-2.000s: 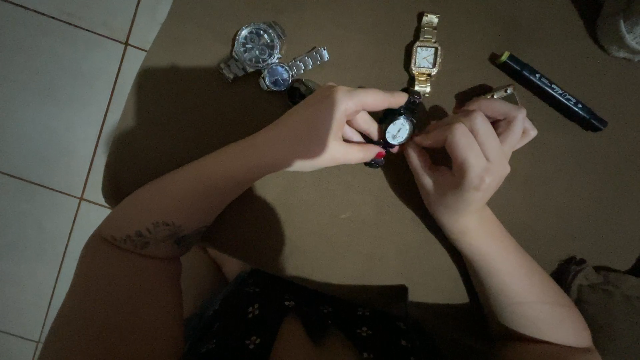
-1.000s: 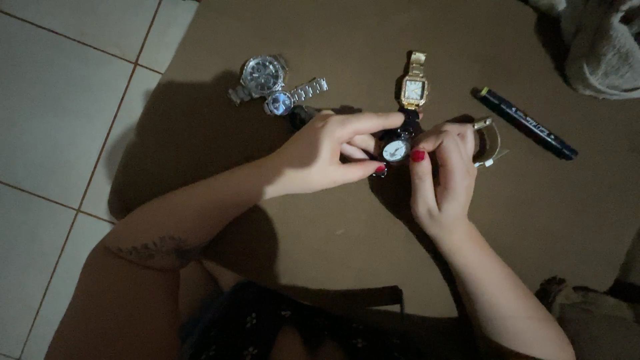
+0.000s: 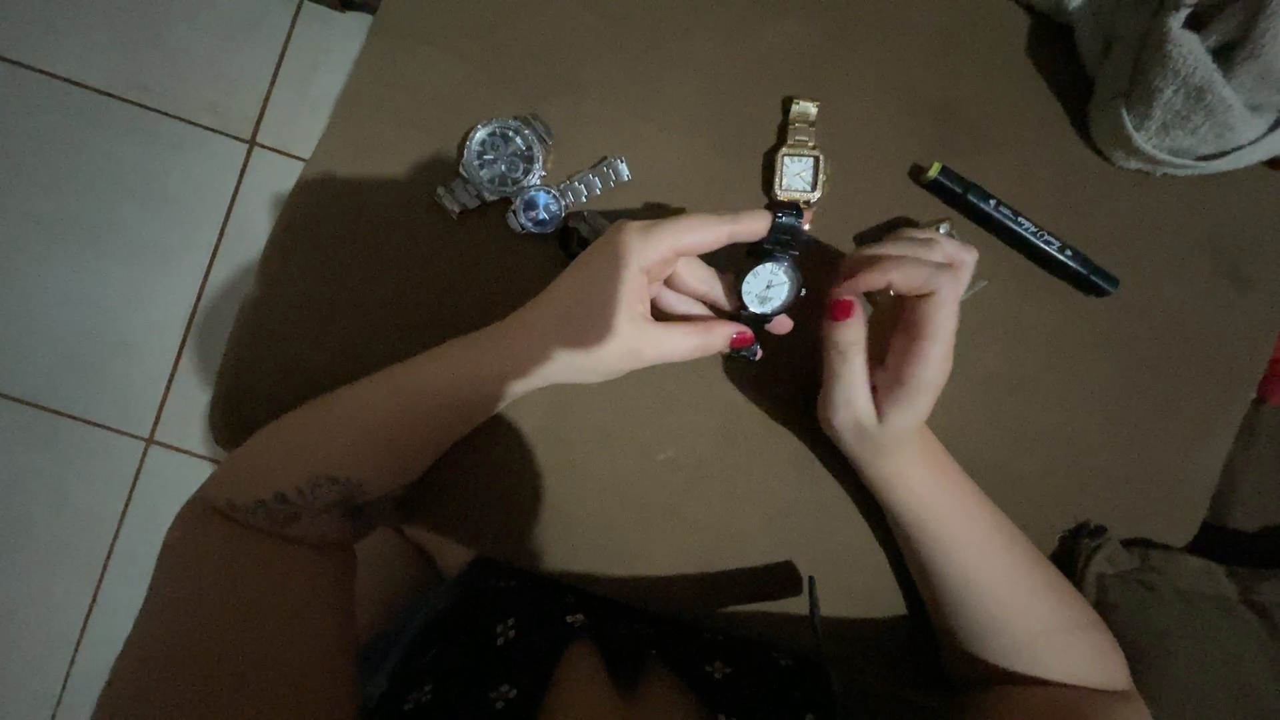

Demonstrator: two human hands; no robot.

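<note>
My left hand (image 3: 660,290) holds a black wristwatch (image 3: 771,288) with a round white dial, its fingers around the dark bracelet. Just right of that watch, my right hand (image 3: 895,320) is raised with its fingers bent and the thumb apart from them; no object shows between thumb and fingers. Above the black watch lies a gold wristwatch (image 3: 799,172) with a square dial. Up and left of my left hand lie a large silver wristwatch (image 3: 504,157) and a smaller silver one with a blue dial (image 3: 540,209). A dark item beside them is partly hidden by my left hand.
A black marker (image 3: 1020,230) with a yellow-green end lies at the right on the brown surface (image 3: 660,460). A grey cloth (image 3: 1190,90) is at the top right corner, and more fabric (image 3: 1180,610) at the lower right. Pale floor tiles (image 3: 90,240) show at the left.
My right hand, which was at the black watch two seconds ago, has moved away to the right of it. My left hand still holds the watch.
</note>
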